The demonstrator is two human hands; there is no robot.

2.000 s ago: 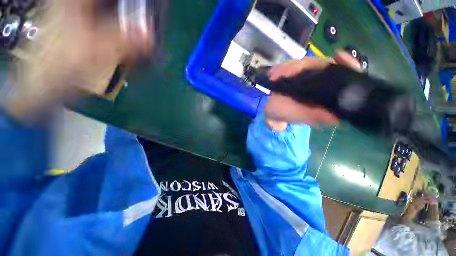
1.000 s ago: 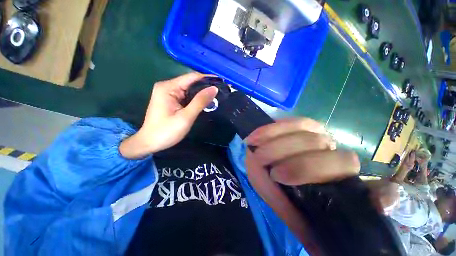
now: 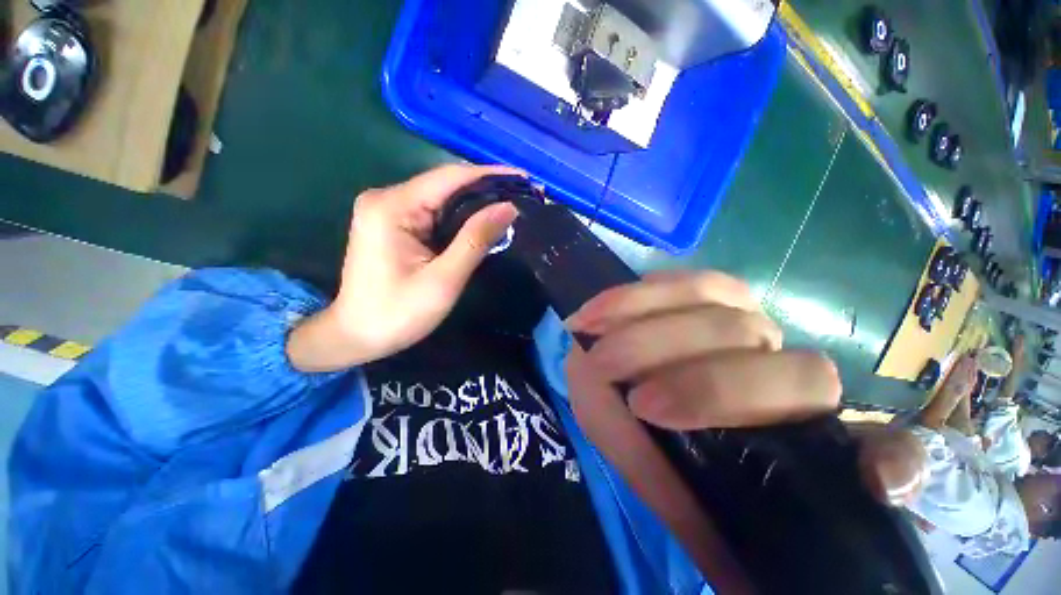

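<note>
My left hand (image 3: 401, 262) holds a round black unit (image 3: 479, 200) with a white ring mark, thumb on its face, at the middle of the view. My right hand (image 3: 698, 360) is wrapped around the thick black electric screwdriver (image 3: 582, 265). The screwdriver's narrow end meets the unit at the left fingers; the bit and any screw are hidden. The screwdriver's rear runs out at the bottom right.
A blue tray (image 3: 436, 105) beyond my hands holds a screw feeder (image 3: 710, 26) with a metal pick-up head. A cardboard sheet (image 3: 111, 110) with black units lies left, another (image 3: 902, 349) far right. Black units (image 3: 923, 116) line the lane at right. A person (image 3: 977, 465) works at the lower right.
From two seconds ago, the screwdriver has come from the feeder to the unit, now held in my left hand at the middle. Over the last second both hands have barely moved; the view shifted slightly.
</note>
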